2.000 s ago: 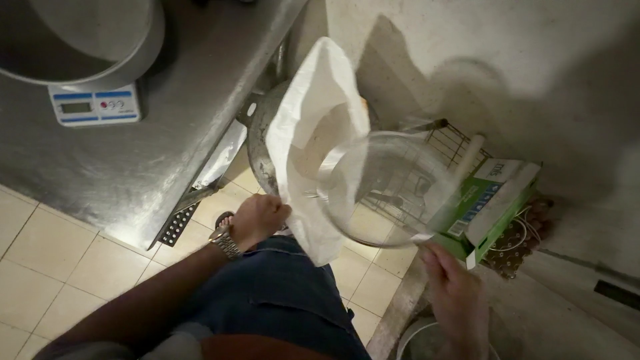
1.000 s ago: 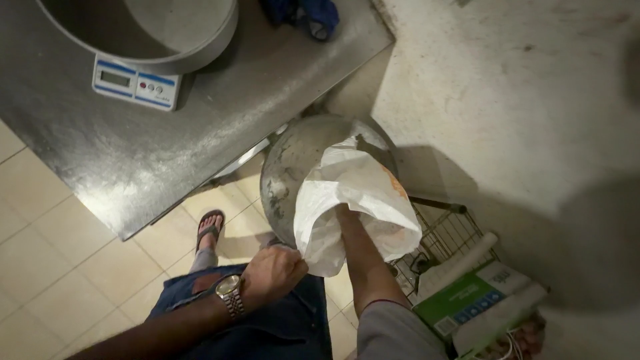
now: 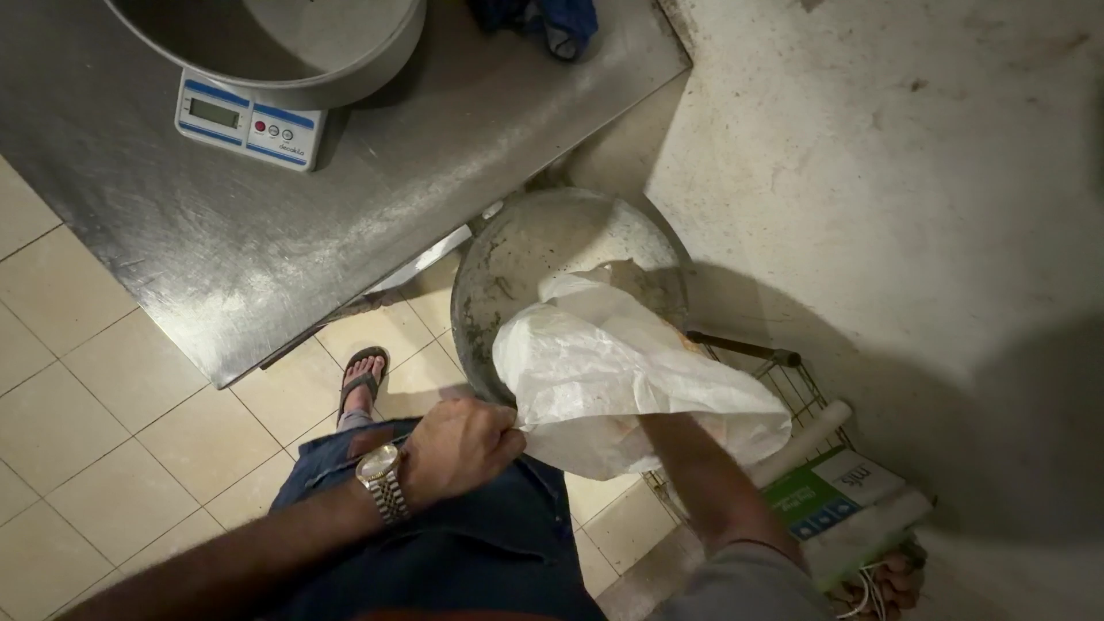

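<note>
A white woven sack (image 3: pixel 604 362) stands with its mouth toward me, in front of a large round metal vessel or lid (image 3: pixel 552 233). My left hand (image 3: pixel 466 444), with a watch on the wrist, pinches the left edge of the sack's rim. My right forearm goes down into the sack, and the hand is hidden inside it. Whether that hand holds anything does not show. The clear round bowl of the earlier view is out of sight.
A steel table (image 3: pixel 285 250) at upper left carries a digital scale (image 3: pixel 250 121) with a big metal pan (image 3: pixel 379 69) on it, and a dark blue cloth (image 3: pixel 561 26). At right, a wire basket (image 3: pixel 798 388) stands by a green and white box (image 3: pixel 828 492). A sandalled foot (image 3: pixel 362 379) rests on the tiles.
Two seconds ago my right hand held a clear round bowl beside the sack; since then that arm has moved left and gone into the sack. My left hand keeps hold of the rim.
</note>
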